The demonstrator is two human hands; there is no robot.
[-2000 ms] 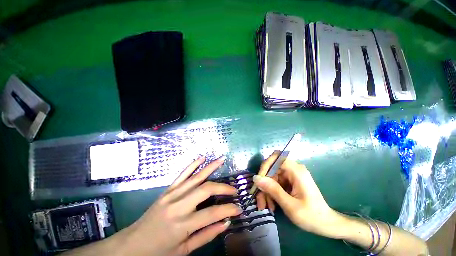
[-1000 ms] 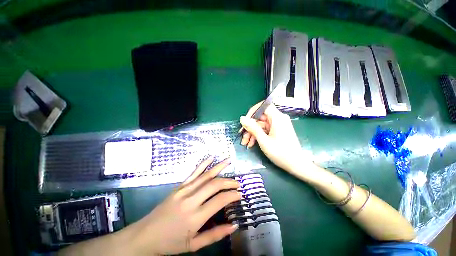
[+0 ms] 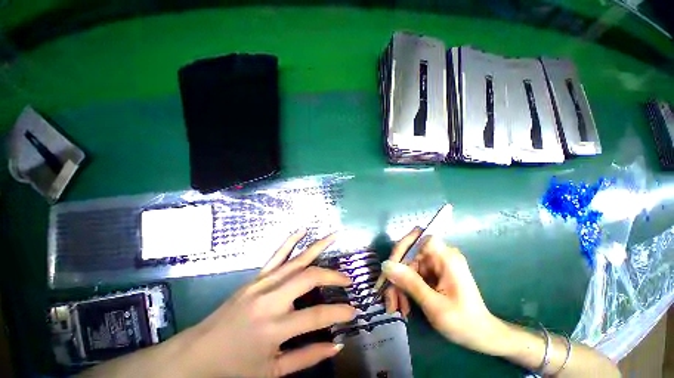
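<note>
A fanned, stepped stack of thin grey covers [image 3: 375,350] lies at the bottom centre, its upper edges showing as dark and light steps. My left hand [image 3: 277,310] rests spread over the left side of the stack, its fingertips on the stepped edges. My right hand [image 3: 440,288] holds slim silver tweezers [image 3: 423,238] like a pen, tips down on the stepped edges near the middle of the fan. Whether a small part is at the tips cannot be seen. A silvery adhesive sheet [image 3: 96,240] with rows of tiny dark pieces and a white label [image 3: 177,232] lies beyond my left hand.
A black stack [image 3: 230,122] stands behind the sheet. Grey cover stacks [image 3: 417,100] stand at back right. Blue film scraps [image 3: 569,199] lie right, beside a clear plastic bag [image 3: 628,295]. An open handset [image 3: 111,325] is at lower left, a single cover [image 3: 44,153] at far left.
My right hand with the tweezers has moved from beyond the sheet's right end back down to the fanned stack. My left hand has stayed on the stack. The view has shifted slightly.
</note>
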